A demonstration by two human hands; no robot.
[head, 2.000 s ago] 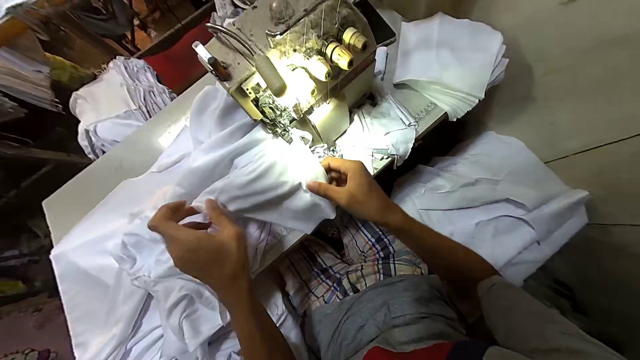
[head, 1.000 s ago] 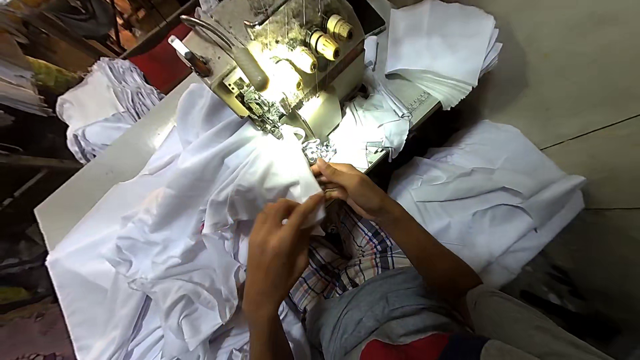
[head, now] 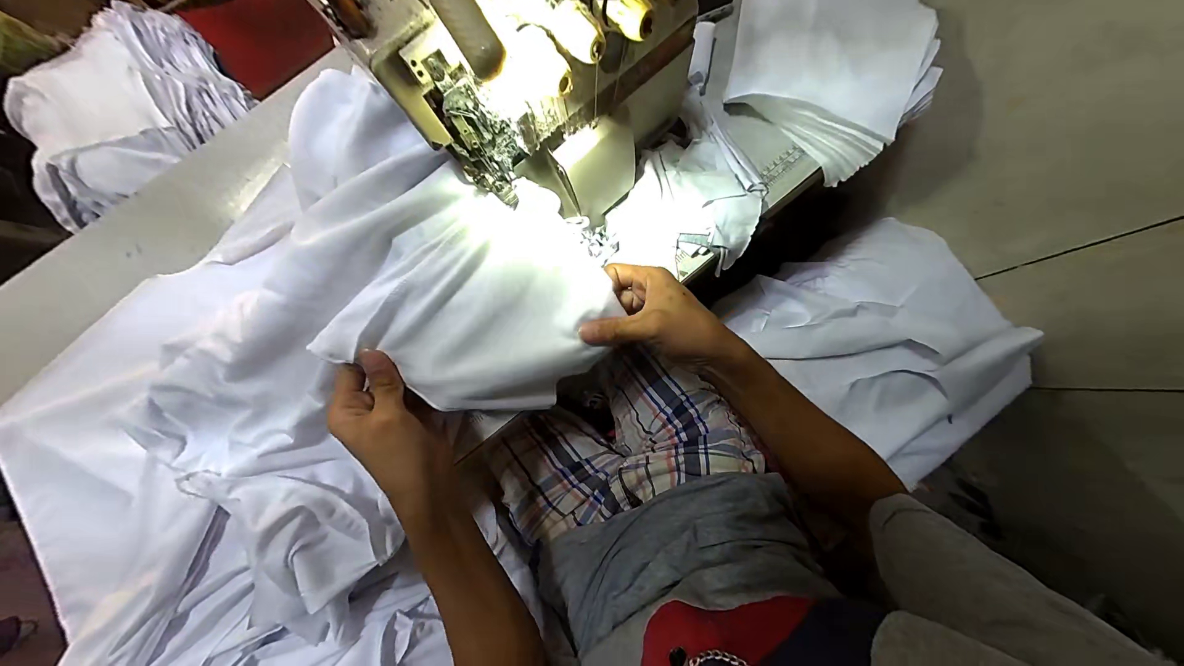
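White fabric (head: 499,324) is spread between my hands below the needle area of an overlock sewing machine (head: 518,83), whose lamp lights it brightly. My left hand (head: 379,407) pinches the fabric's left corner between thumb and fingers. At the right edge, my right hand (head: 661,314) grips the cloth, thumb on top. The upper part of the fabric reaches the presser foot area, where glare hides detail. More white cloth (head: 185,444) lies bunched over the table on the left.
A stack of white fabric pieces (head: 832,74) sits at the table's right end, with small scraps (head: 694,203) beside the machine. A white cloth pile (head: 879,342) lies at the right, near my right arm. Folded white pieces (head: 120,111) are beyond the table's far edge (head: 157,203).
My left hand has moved away from my right hand, leftward, and now holds the fabric's left corner. The fabric between them is spread out. The view has moved closer to the machine.
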